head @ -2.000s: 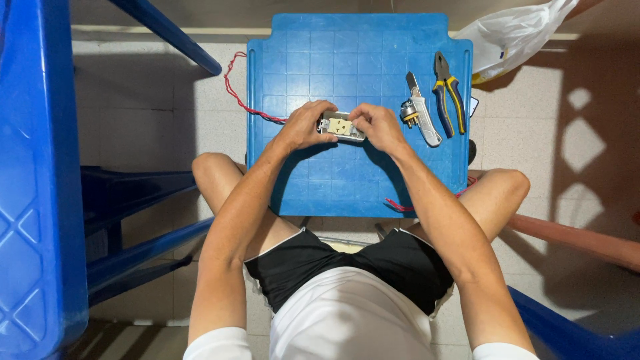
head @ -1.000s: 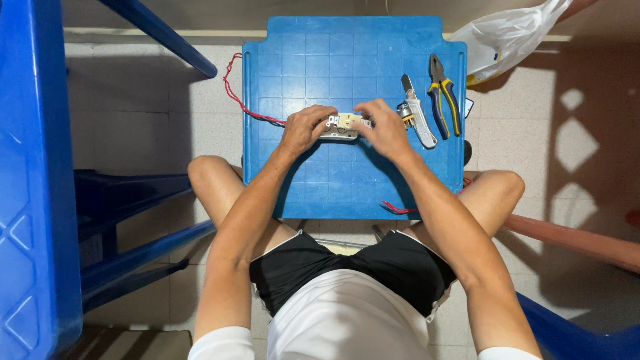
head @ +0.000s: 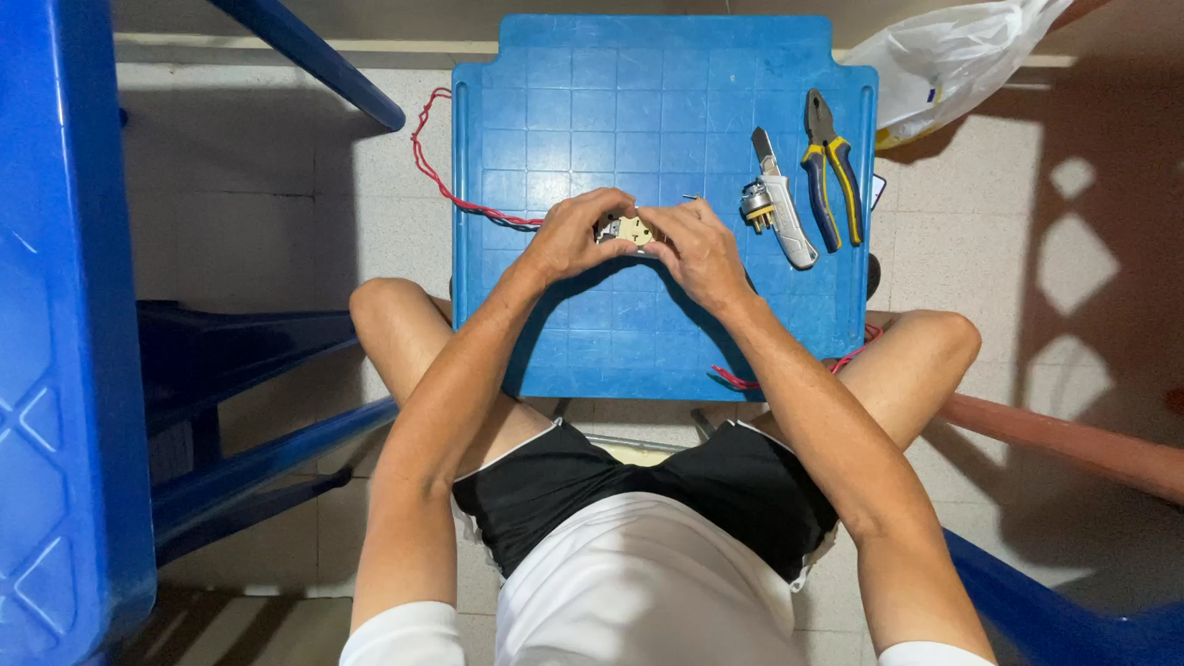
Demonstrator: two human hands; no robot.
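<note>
My left hand (head: 585,235) grips the left end of a cream electrical receptacle (head: 635,231) at the middle of a blue plastic table (head: 592,361). The fingers of my right hand (head: 692,244) close on its right end. Both hands cover much of the receptacle and what lies under it. Twisted red and dark wires (head: 490,212) run from the left edge to my left hand. Right of my right hand lie a metal plug with brass prongs (head: 757,205), a utility knife (head: 784,213) with its blade out, and combination pliers (head: 828,171) with blue and yellow handles.
Red wire ends (head: 733,377) lie at the table's near edge, by my right forearm. A white plastic bag (head: 953,69) stands past the far right corner. A larger blue plastic surface (head: 74,370) rises at the left, and a reddish bar (head: 1064,444) extends at the right.
The receptacle, seen more fully one and two seconds ago, is now more covered by my fingers. The knife, plug and pliers lie as before.
</note>
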